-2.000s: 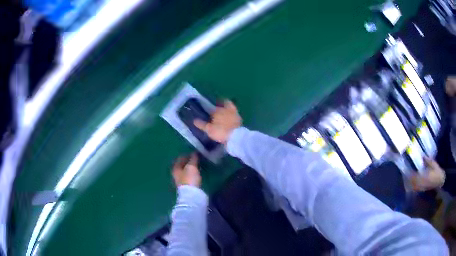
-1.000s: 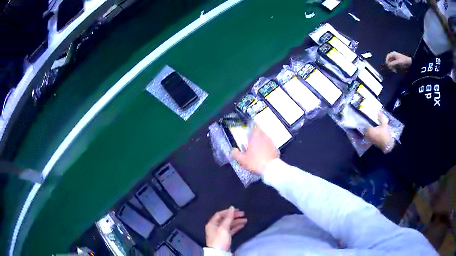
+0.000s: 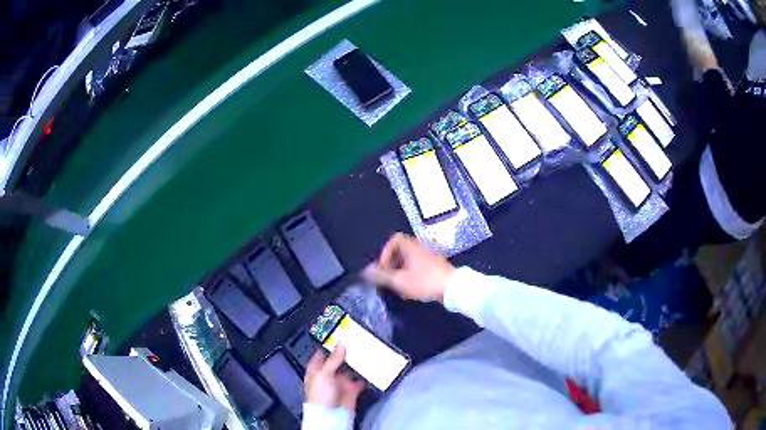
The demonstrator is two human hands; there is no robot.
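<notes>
My left hand [image 3: 332,382] grips an open unit [image 3: 365,354] by its lower left edge. The unit has a white face, a yellow band and a green circuit board at its upper left end. My right hand [image 3: 411,267] is above and right of it, fingers drawn together and fingertips blurred; whether it holds anything is unclear. A crinkled clear bubble bag [image 3: 369,309] lies between that hand and the unit. More open units [image 3: 430,183] lie in a slanted row on bubble bags on the black bench.
Dark shells [image 3: 312,250] lie left of my hands. A closed black unit [image 3: 363,77] rests on a bubble bag on the green belt [image 3: 252,151]. A white machine [image 3: 147,390] stands lower left. Another person's arm [image 3: 697,42] is upper right.
My right hand first pressed the black unit on the belt, then reached over the row's near end, and is now back near my body. My left hand, empty before, now holds an open unit.
</notes>
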